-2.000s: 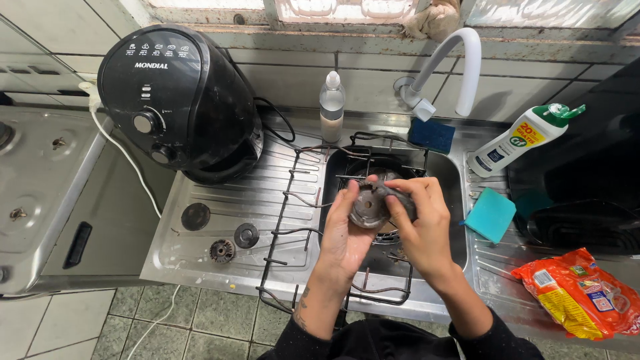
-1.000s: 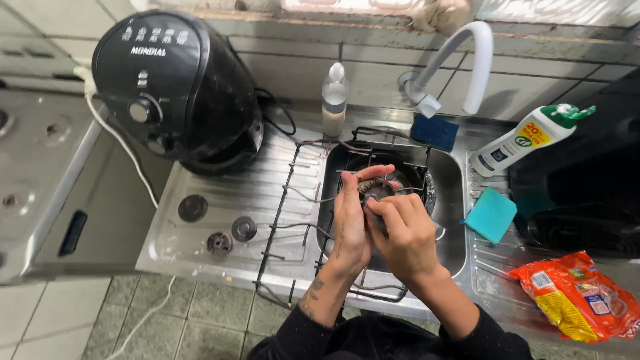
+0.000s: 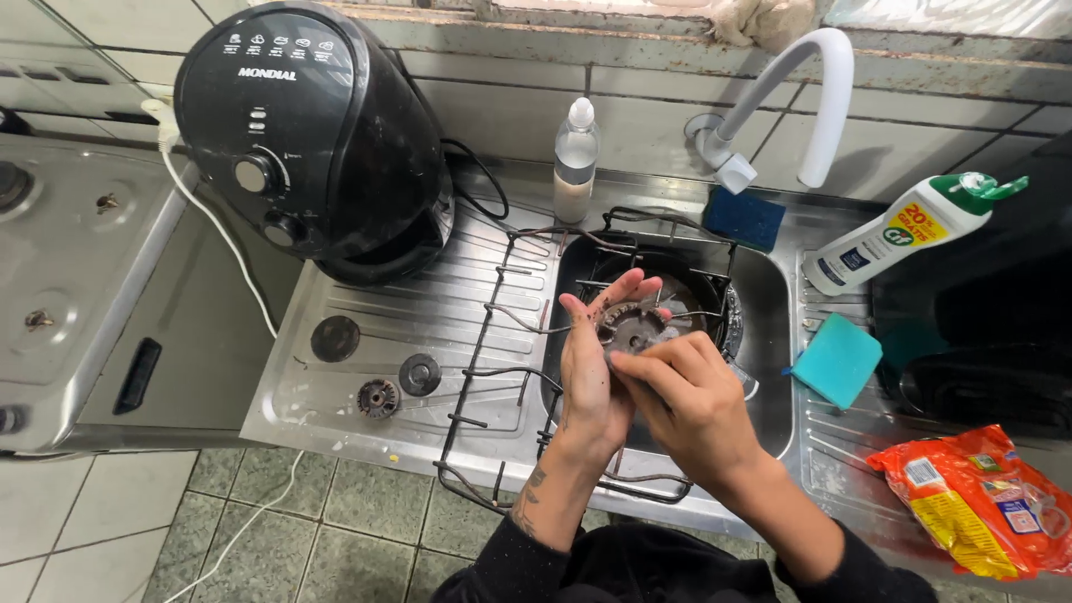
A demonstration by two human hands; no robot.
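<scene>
My left hand (image 3: 590, 377) cradles a dirty, notched stove burner head (image 3: 634, 328) in its palm above the sink. The fingers of my right hand (image 3: 691, 394) are pinched at the burner head's lower edge, around a small greyish piece that is mostly hidden. A black wire stove grate (image 3: 479, 333) lies across the steel sink basin (image 3: 775, 352), below both hands. Inside the basin a dark round pan (image 3: 703, 289) shows in part. On the left drainboard rest a smaller burner head (image 3: 378, 399) and two dark burner caps (image 3: 335, 338).
A black air fryer (image 3: 310, 142) stands back left, beside a gas stove (image 3: 100, 243). Behind the basin are a clear bottle (image 3: 576, 159), a white faucet (image 3: 825, 100) and a blue sponge (image 3: 744, 219). At right: a Cif bottle (image 3: 904, 234), a turquoise sponge (image 3: 837, 360) and an orange-red packet (image 3: 980, 502).
The burner head has been turned in my left hand, so its notched, hollow face now shows. My right hand has moved from its side to the lower edge.
</scene>
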